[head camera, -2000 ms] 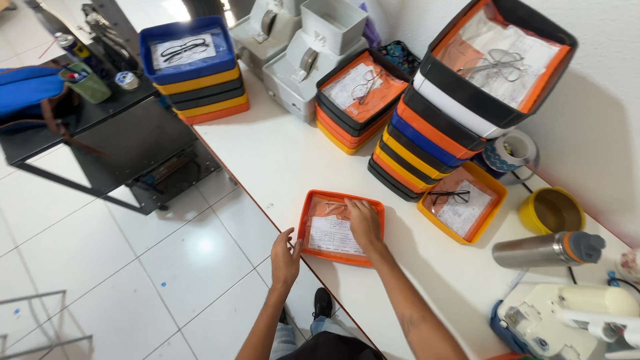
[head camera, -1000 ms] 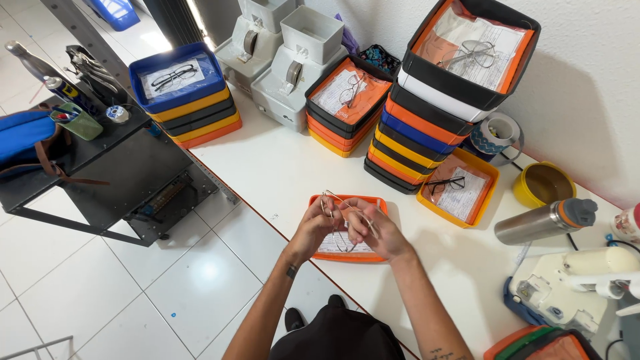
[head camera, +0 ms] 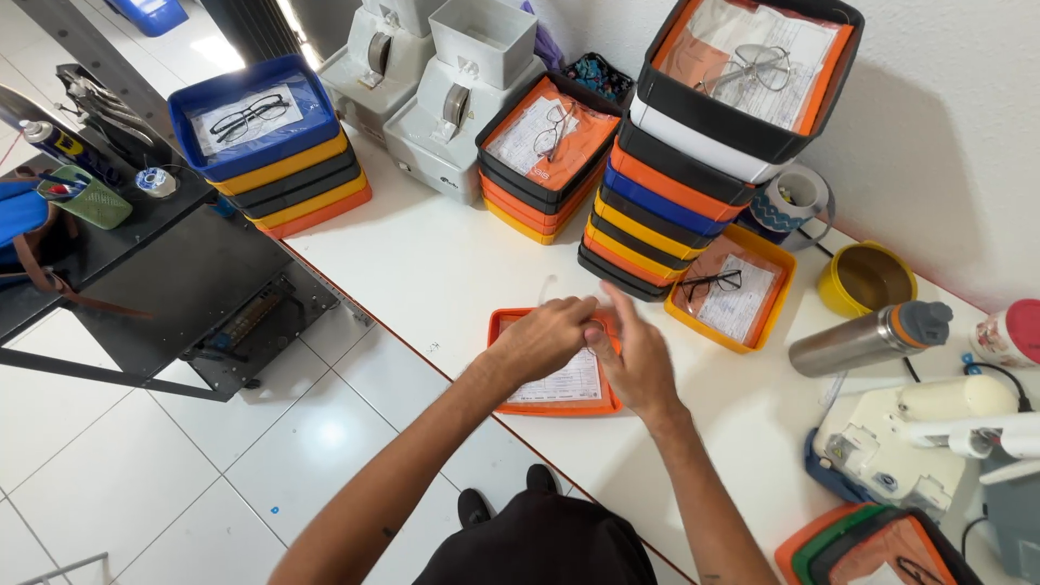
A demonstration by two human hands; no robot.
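My left hand (head camera: 546,340) is raised over an orange plastic tray (head camera: 561,411), its fingers curled near my right hand (head camera: 638,353). Part of a pair of eyeglasses, a thin curved piece (head camera: 550,288), shows blurred beside the left fingers; the rest is hidden. The right thumb and fingers are apart and blurred close to the left fingertips; whether they touch the glasses I cannot tell. Below the hands, a printed paper (head camera: 569,382) lies in the tray. To the right, a yellow tray (head camera: 751,345) holds black-framed eyeglasses (head camera: 712,282) and a paper.
Stacked trays stand at the left (head camera: 268,175), centre (head camera: 540,191) and right (head camera: 674,187), eyeglasses on top. Two grey tabletop machines (head camera: 439,134) stand behind. A yellow bowl (head camera: 868,280), steel bottle (head camera: 853,341) and white device (head camera: 886,447) are at the right. A black cart (head camera: 203,284) stands beyond the table edge.
Two seconds ago both hands were at the orange tray; one second ago they held eyeglasses above it. Now my right hand is turned more upright, with fingers extended.
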